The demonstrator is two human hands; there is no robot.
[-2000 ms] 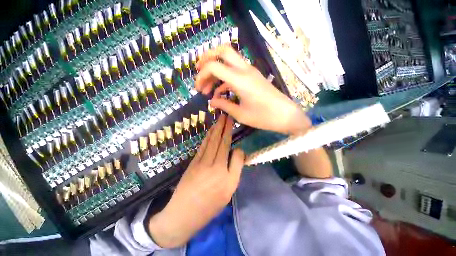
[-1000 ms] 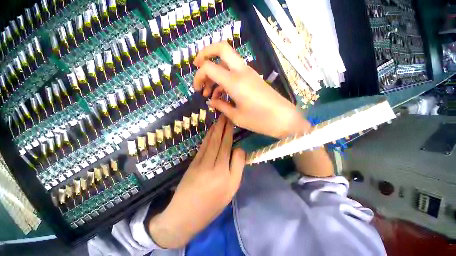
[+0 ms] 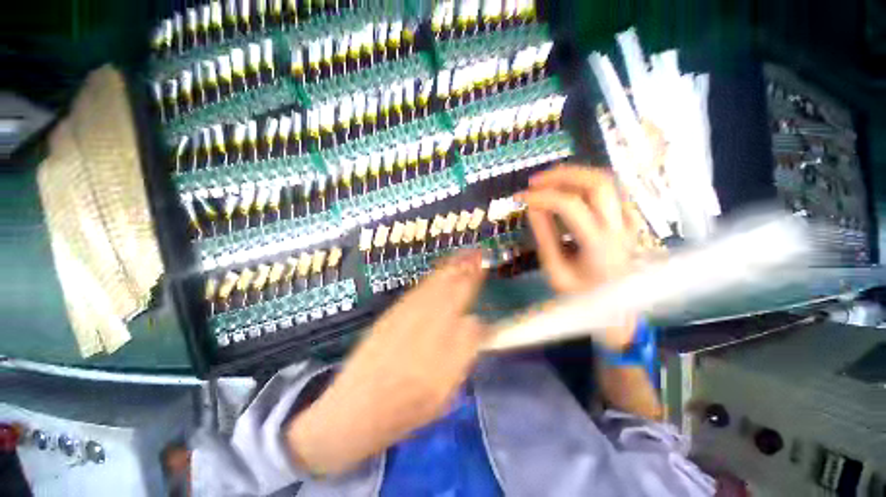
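Note:
A black tray (image 3: 180, 320) holds rows of green circuit boards (image 3: 287, 304) with upright leaded parts. Most tops are white; nearest-row parts (image 3: 423, 231) mostly have tan tops. My left hand (image 3: 398, 354) is over the tray's front edge and grips one end of a long pale pad strip (image 3: 661, 281), blurred, sticking out to the right beneath my right wrist. My right hand (image 3: 583, 228), with a blue wrist strap (image 3: 638, 345), has its fingertips by a white-topped part (image 3: 503, 209) near the nearest row's right end. Blur hides whether it pinches anything.
Tan unused strips (image 3: 102, 214) lie fanned left of the tray. White backing strips (image 3: 685, 146) and small tan bits lie to its right. A second black tray (image 3: 738, 146) with grey-green boards is far right. Control panels (image 3: 792, 408) with knobs show below the bench edge.
The view has shifted, bringing the unused strips fully into sight. My right hand has moved up and away from my left fingers, its fingers more spread. The strip remains in my left hand.

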